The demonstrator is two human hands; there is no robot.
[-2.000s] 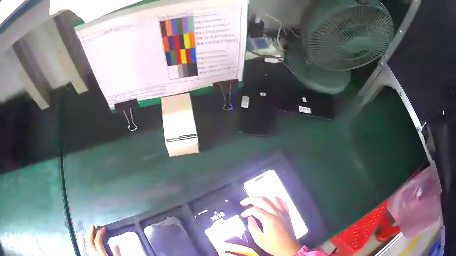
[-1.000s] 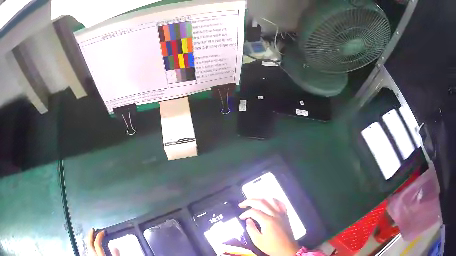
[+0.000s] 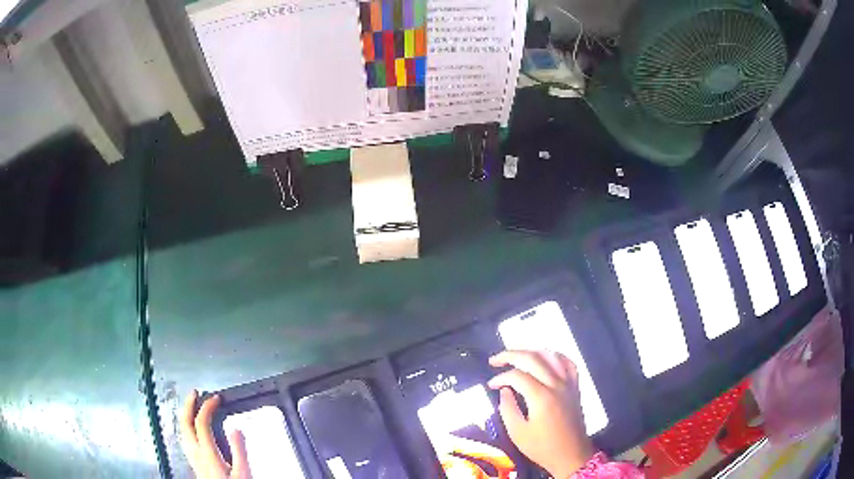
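The near phone tray [image 3: 290,388] holds smartphones in side-by-side slots. My left hand [image 3: 213,444] is at its left end, fingers on the outer edge and thumb over the first phone [image 3: 267,435], which glows white. The second phone [image 3: 348,430] is mostly dark. The third phone [image 3: 454,421] shows a clock and a bright screen with orange shapes low down. The fourth phone [image 3: 538,327] is white. My right hand [image 3: 538,407], fingers spread, lies over the third and fourth phones and hides part of the fourth. The lower picture edge cuts off both hands and the tray.
A second tray [image 3: 599,257] with several white-screen phones lies at right. Behind stand a test chart board [image 3: 290,79] with color chart [image 3: 393,56], binder clips and a white box [image 3: 384,201]. Dark phones [image 3: 538,196] and a fan [image 3: 707,65] are right rear. A red basket [image 3: 698,435] is lower right.
The second tray has come in from the right and now lies at the near tray's right end. The view has shifted. Both hands keep nearly the same places on the near tray.
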